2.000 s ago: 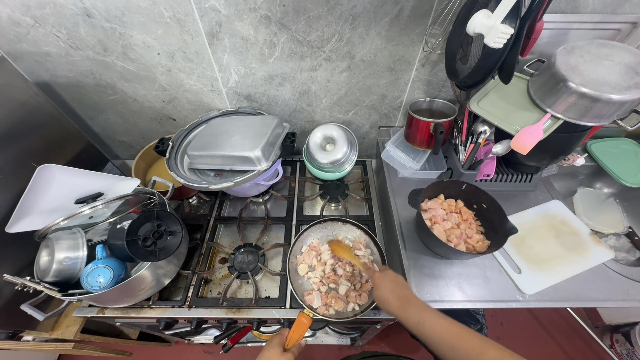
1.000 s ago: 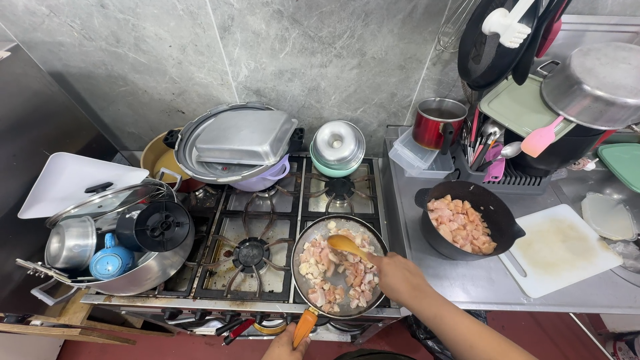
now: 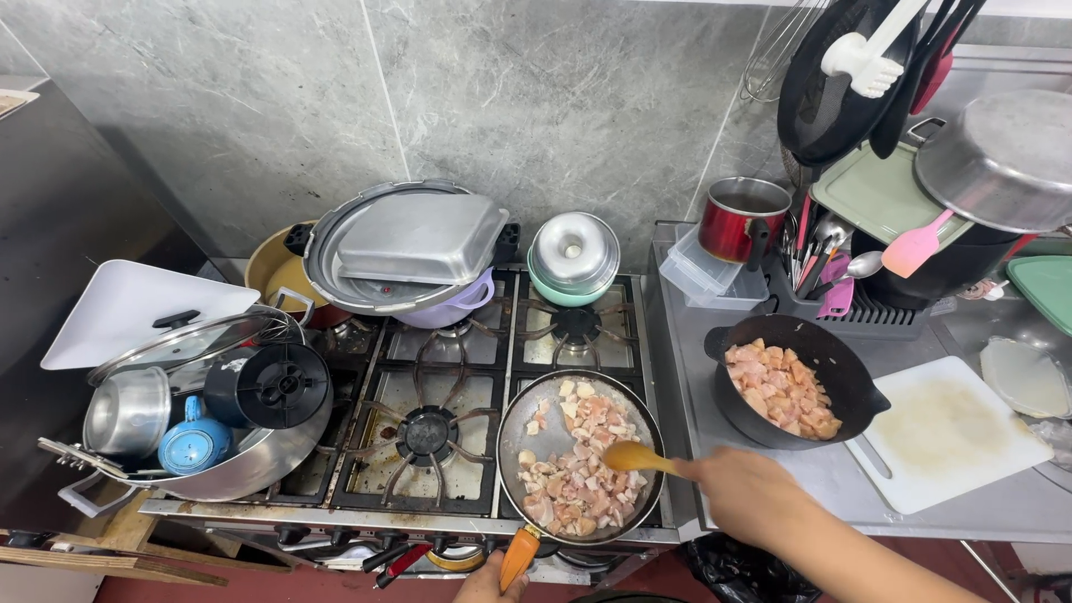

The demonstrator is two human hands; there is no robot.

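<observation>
A frying pan [image 3: 536,427] with an orange handle sits on the front right burner, holding pale, partly cooked chicken pieces [image 3: 586,481]. My left hand [image 3: 492,579] grips the pan's handle from below. In my right hand [image 3: 741,494] is a wooden spoon [image 3: 636,457], its bowl resting over the chicken at the pan's right side. Right of the stove, a dark pot [image 3: 737,414] contains raw-looking pink chicken chunks [image 3: 779,389]. A white cutting board [image 3: 946,435] with a wet stain lies beside that pot.
A large aluminium pot [image 3: 276,461] full of cookware stands at the stove's left. Behind are a lidded pressure cooker [image 3: 410,243] and a stacked ring mould [image 3: 574,247]. A red mug [image 3: 741,222], a utensil rack [image 3: 879,318] and hanging utensils are at the back right. A front burner [image 3: 427,435] is exposed.
The wooden spoon has moved from the upper part of the pan toward its right side, and a bare patch of pan now shows at the upper left. My left hand stays on the handle.
</observation>
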